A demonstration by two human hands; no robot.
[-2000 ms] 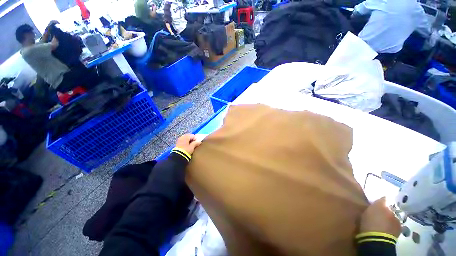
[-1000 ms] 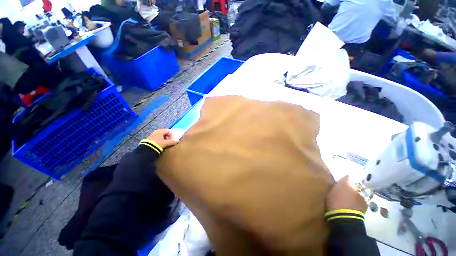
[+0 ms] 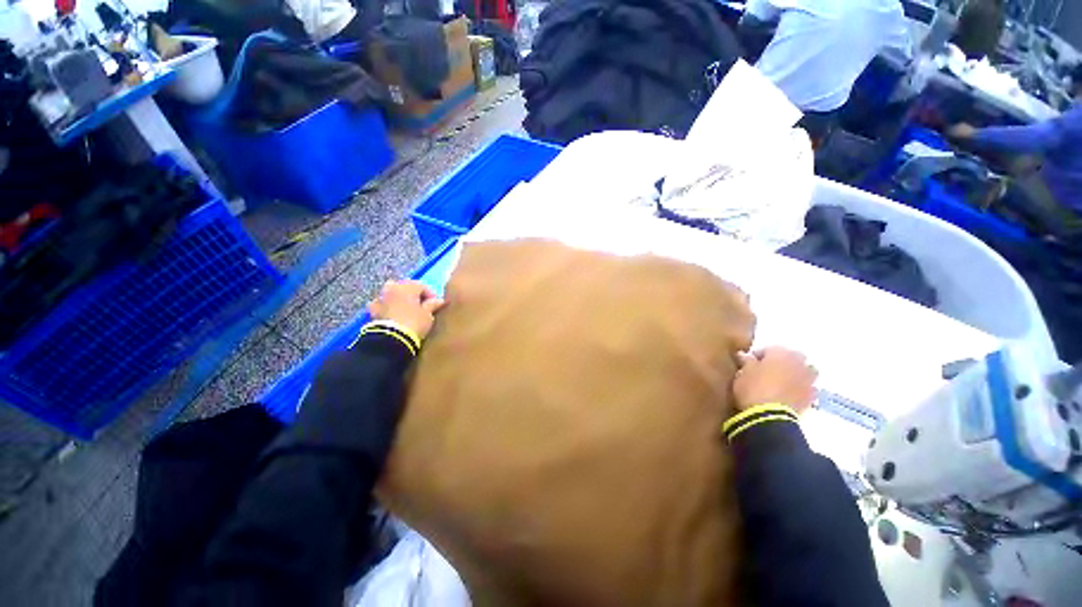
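A large tan-brown garment panel [image 3: 570,403] lies over the white sewing table [image 3: 884,311] and hangs over its near edge. My left hand [image 3: 407,311] grips the panel's upper left edge. My right hand [image 3: 774,379] grips its right edge, left of the sewing machine. The white sewing machine head [image 3: 979,433] with a blue stripe stands at the right. The panel's lower end runs out of the picture.
A white tub [image 3: 997,279] with dark cloth stands behind the table, a white bag [image 3: 748,166] at its edge. Blue crates [image 3: 142,320] stand on the floor at left. White cloth [image 3: 409,577] hangs below the table. People sit at the upper right.
My right hand has moved from beside the needle area up and away along the panel's right edge. My left hand has shifted slightly up the left edge. The view has turned right.
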